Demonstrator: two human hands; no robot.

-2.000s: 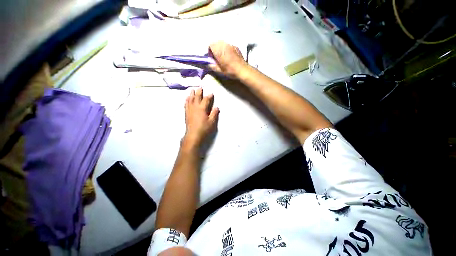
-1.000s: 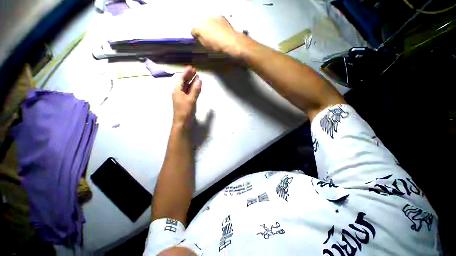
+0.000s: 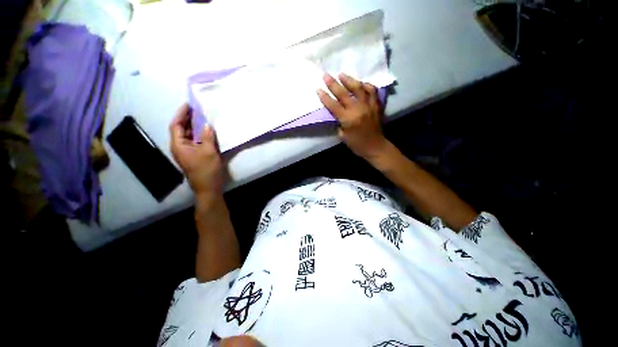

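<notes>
A long white panel lies near the table's front edge, with purple cloth showing along its edges. My left hand grips the left end, thumb on top and fingers at the far side. My right hand lies on the right part with its fingers spread and pressed on the white surface; it does not visibly grip anything. The overbright white makes the panel's layers hard to tell apart.
A stack of purple cut pieces lies at the left. A black smartphone lies between it and my left hand. A dark object, partly cut by shadow, stands at the right table edge.
The view has shifted. Both hands have come nearer the front edge with the white panel and purple cloth. My right hand now rests flat on it; my left hand now holds its left end.
</notes>
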